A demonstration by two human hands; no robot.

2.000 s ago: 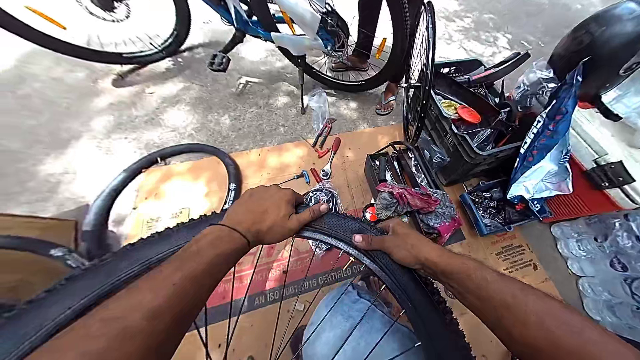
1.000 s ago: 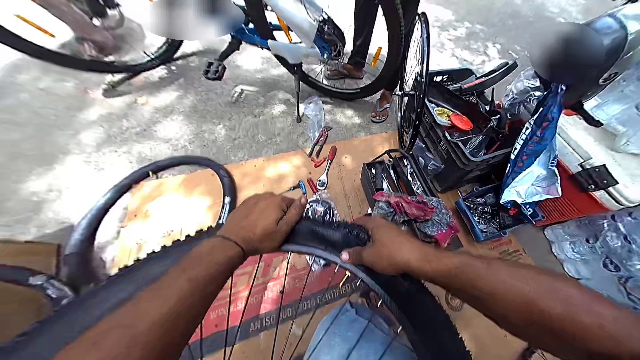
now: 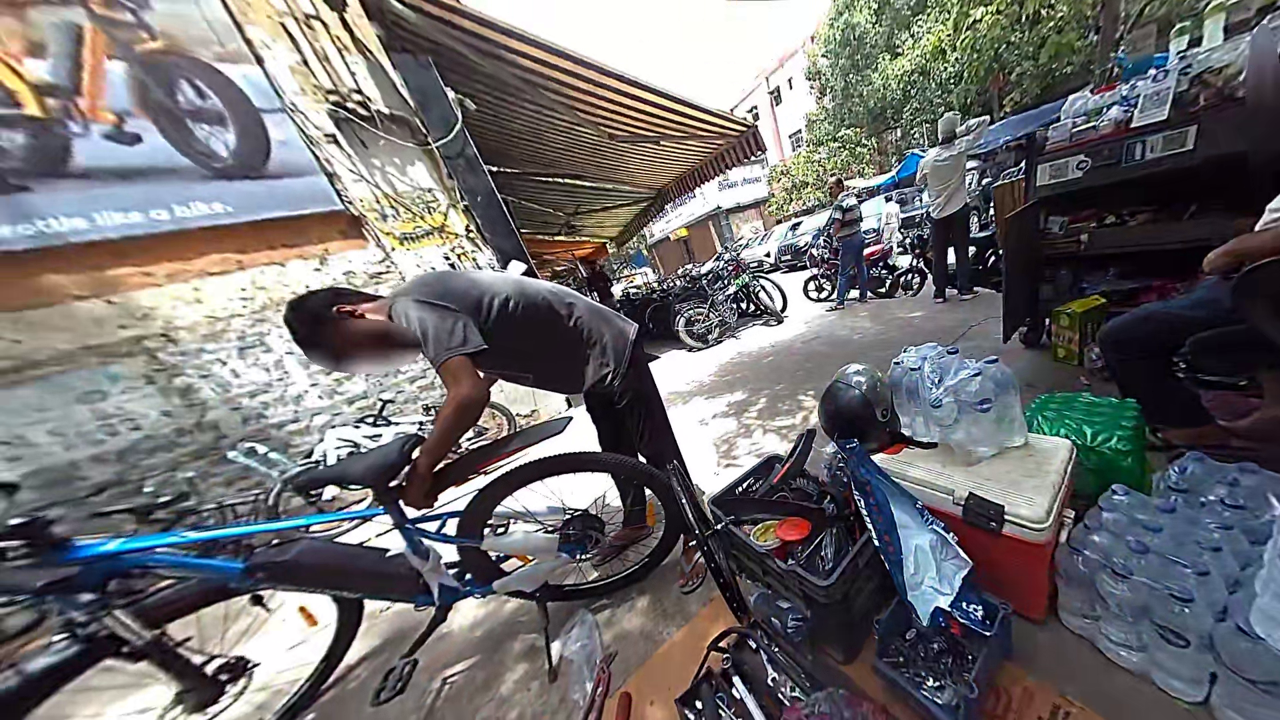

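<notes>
Neither of my hands shows in the head view, and the wheel and tyre are out of frame too. A blue bicycle [image 3: 330, 565] stands across the left and middle on its kickstand. Behind it a person in a grey T-shirt [image 3: 520, 325] bends over, one hand at the frame just below the black saddle [image 3: 365, 465]. At the bottom lie an open tool bag [image 3: 745, 680] and part of the cardboard sheet [image 3: 1030, 698]. Red-handled pliers [image 3: 598, 688] are partly cut off by the lower edge.
A black crate of parts [image 3: 800, 560], a blue bin of small parts [image 3: 940, 650] and a red cooler box [image 3: 1010, 540] stand at the right. A black helmet [image 3: 858, 405] rests by the cooler. Packed water bottles [image 3: 1150, 590] lie farther right. Other people stand in the street behind.
The view has swung up from the wheel to the street. Both hands, which held the tyre on the wheel's rim one second ago, are now out of frame.
</notes>
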